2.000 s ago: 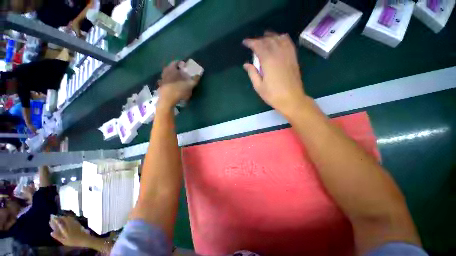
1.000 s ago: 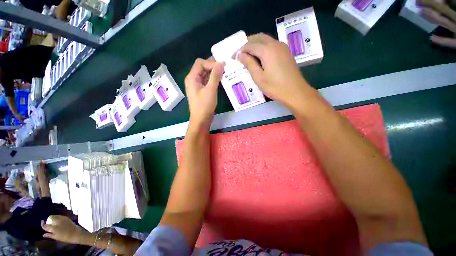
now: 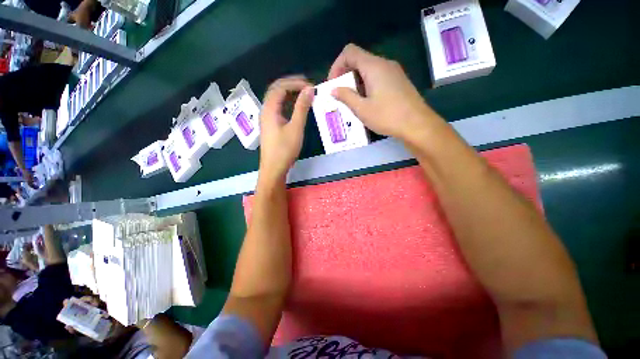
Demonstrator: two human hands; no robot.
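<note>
A white retail box (image 3: 337,125) with a purple cylinder picture stands at the conveyor's near rail, between my hands. Its top end looks closed down, with no flap sticking up. My right hand (image 3: 375,91) grips its upper right part, thumb on the front and fingers behind. My left hand (image 3: 286,116) has thumb and forefinger at the box's upper left corner. The far side of the box and my right fingertips are hidden.
Several open boxes (image 3: 210,120) cluster on the belt at left. Closed boxes (image 3: 460,43) lie at upper right. A pale rail (image 3: 561,120) edges the belt. A red foam mat (image 3: 393,259) lies under my forearms. A stack of white cartons (image 3: 140,270) and other workers are at left.
Both hands came together on a box; its raised top flap has folded down. The boxes at left and right have shifted right. The neighbouring worker now holds a white box.
</note>
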